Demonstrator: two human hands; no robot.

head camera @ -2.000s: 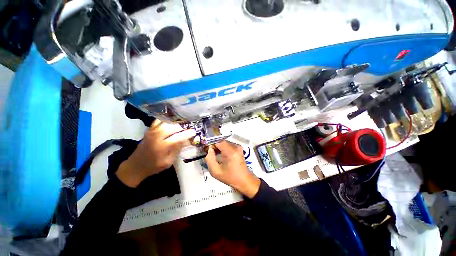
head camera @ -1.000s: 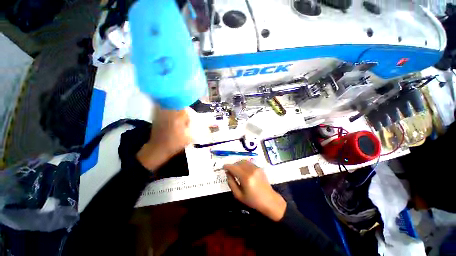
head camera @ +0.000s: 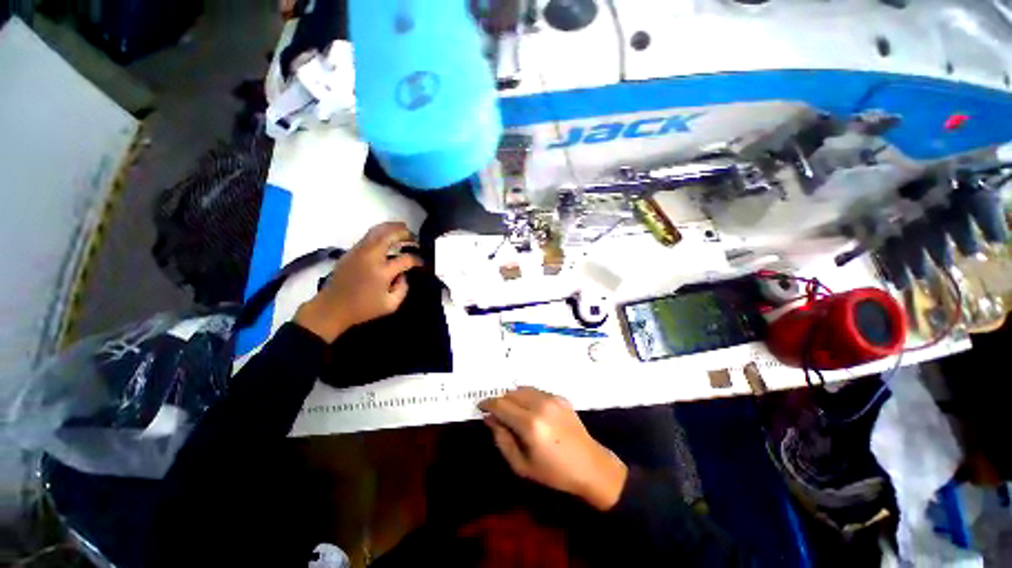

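My left hand (head camera: 368, 282) lies on a black fabric piece (head camera: 408, 338) on the white sewing table, with its fingers bent at the fabric's upper part. Whether the fingers pinch the fabric is unclear. My right hand (head camera: 555, 446) is at the table's front edge, loosely curled, with thumb and index finger a little apart and nothing visible in it. A narrow black strip (head camera: 286, 280) runs left from the fabric. The presser foot and needle area (head camera: 535, 230) is above and right of my left hand, with no hand at it.
A light-blue cover (head camera: 427, 105) hangs above my left hand, beside the white machine head (head camera: 766, 105). A blue tool (head camera: 555, 330), white disc (head camera: 591, 310), smartphone (head camera: 694, 320) and red thread cone (head camera: 838, 333) lie on the table. Plastic-wrapped material (head camera: 133, 388) is at the left.
Both hands have left the needle area. My left hand was at the blue cover and is now down on the black fabric. The cover has swung in front of the head's left end.
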